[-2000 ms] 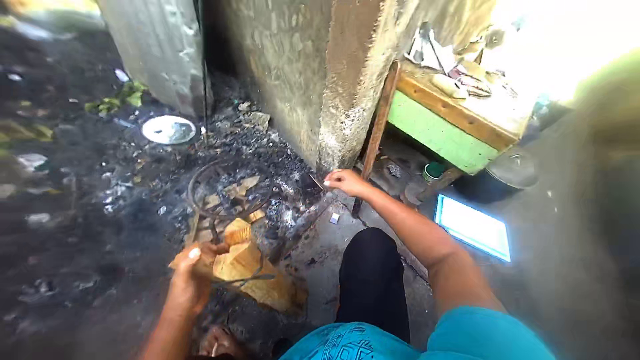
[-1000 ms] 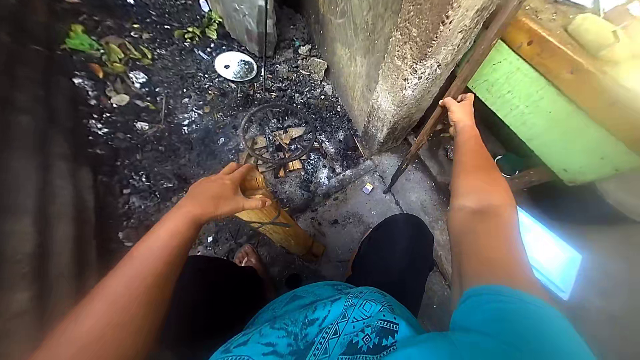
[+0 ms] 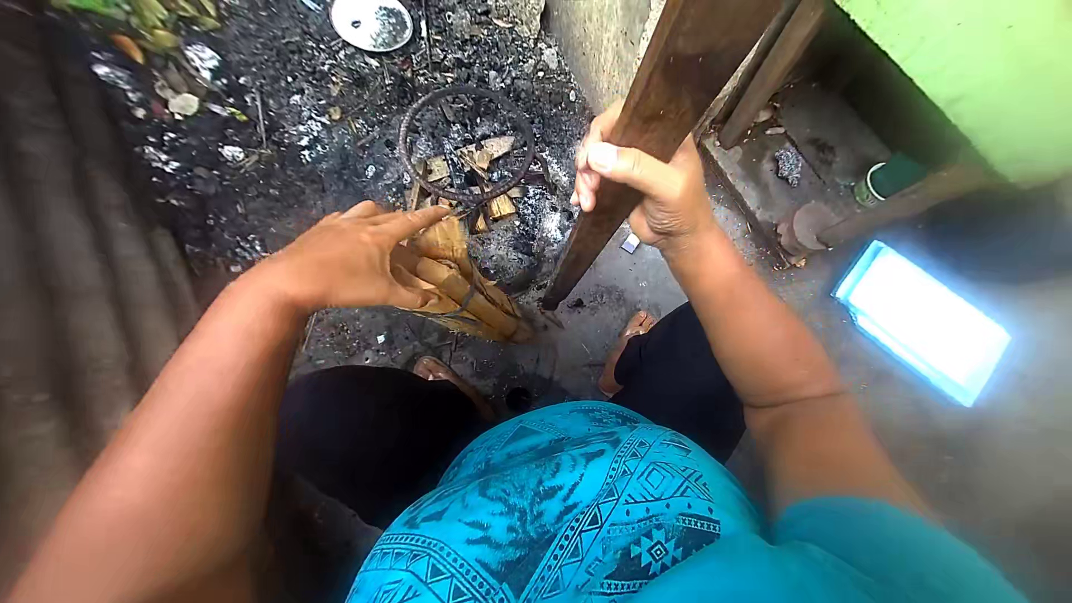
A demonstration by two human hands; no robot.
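My right hand (image 3: pixel 649 180) grips a long dark wooden plank (image 3: pixel 624 163), which stands slanted with its narrow lower end on the concrete. At the left, my left hand (image 3: pixel 356 255) rests at the top of an upright bundle of split firewood (image 3: pixel 465 293), fingers spread and thumb by its side; how firmly it touches is not clear. A thin dark tie goes around the bundle. Just beyond lies a round metal ring (image 3: pixel 405 142), with short wood pieces (image 3: pixel 501 205) in and beside it on grey ash.
A white metal lid (image 3: pixel 373 23) lies on the charred ground. A concrete wall (image 3: pixel 599 50) rises behind the ash. On the right are a green-painted table side (image 3: pixel 971 75), a green container (image 3: pixel 892 180) and a bright rectangular object (image 3: pixel 925 322). A small box (image 3: pixel 631 243) lies on the concrete.
My right hand has left the ash by the wall's corner and taken hold of the plank. My left hand has opened from its earlier grasp on the firewood. The view has shifted.
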